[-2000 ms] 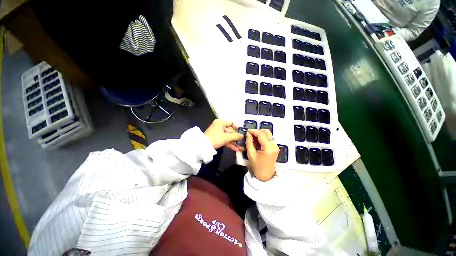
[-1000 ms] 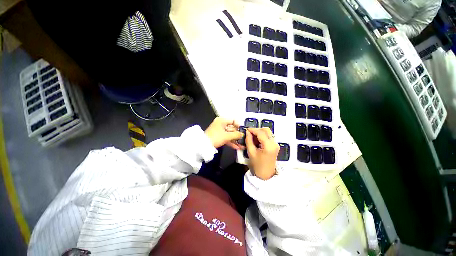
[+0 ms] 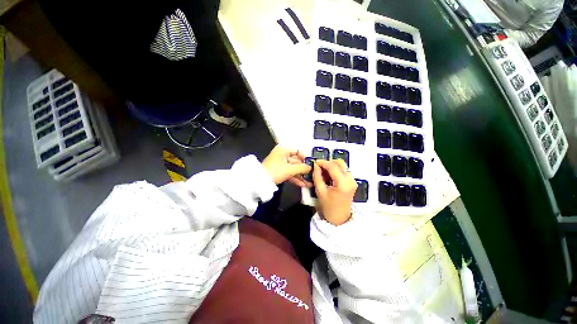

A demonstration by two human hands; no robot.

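Observation:
My left hand (image 3: 286, 166) holds a small black housing (image 3: 309, 169) by its edge, over the near left corner of the white blister tray (image 3: 371, 126). My right hand (image 3: 335, 188) is beside it, thumb and fingertips pinched together at the housing's face; whether they hold a small piece is too small to tell. The tray has two columns of pockets with glossy black housings, mostly in groups of three. Two housings show in the pocket just beyond my hands. My right hand partly hides the nearest left pocket.
Two black strips (image 3: 292, 28) lie beyond the tray on the left. A green conveyor (image 3: 471, 133) runs at the right, with another tray (image 3: 530, 104) and a person's sleeve across it. A white bottle (image 3: 468, 290) stands at lower right. Stacked trays (image 3: 61, 120) and a stool (image 3: 166, 114) are at left.
The view has shifted slightly. Both hands stay together at the same housing, with only small finger movements.

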